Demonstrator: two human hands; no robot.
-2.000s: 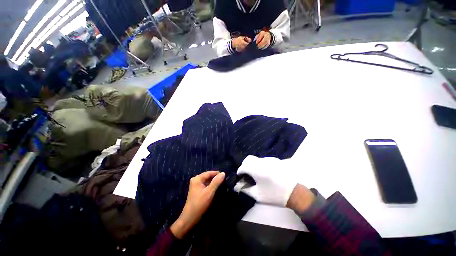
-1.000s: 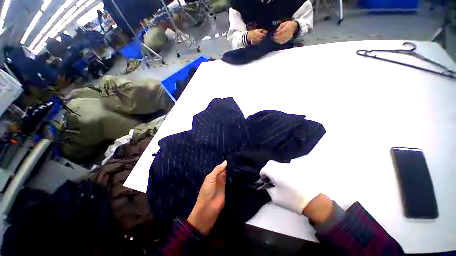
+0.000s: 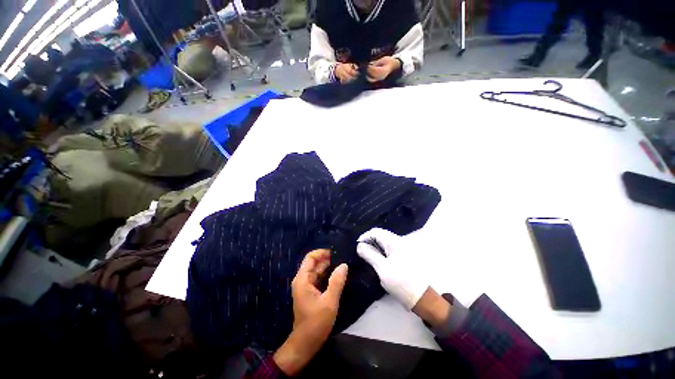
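A dark navy pinstripe garment [image 3: 259, 229] lies bunched on the white table [image 3: 474, 163] in front of me and hangs over its near edge. My bare left hand [image 3: 318, 285] is at the garment's near part, thumb and fingers curled around a dark fold. My white-gloved right hand [image 3: 385, 263] is just to the right, its fingertips against the dark cloth. Any tool in the glove is hidden; I cannot tell what it grips.
A phone [image 3: 564, 264] lies right of my hands, a second phone [image 3: 651, 190] at the right edge. A hanger [image 3: 551, 102] lies at the back. A seated person [image 3: 366, 44] handles dark cloth [image 3: 333, 92] opposite. A blue bin [image 3: 237, 122] and olive garments [image 3: 111, 163] are left.
The view has swung right, then back left. My left hand has gone from nearly flat to curled at the cloth. The dark tool seen at my glove no longer shows. Someone's legs appear at the back right.
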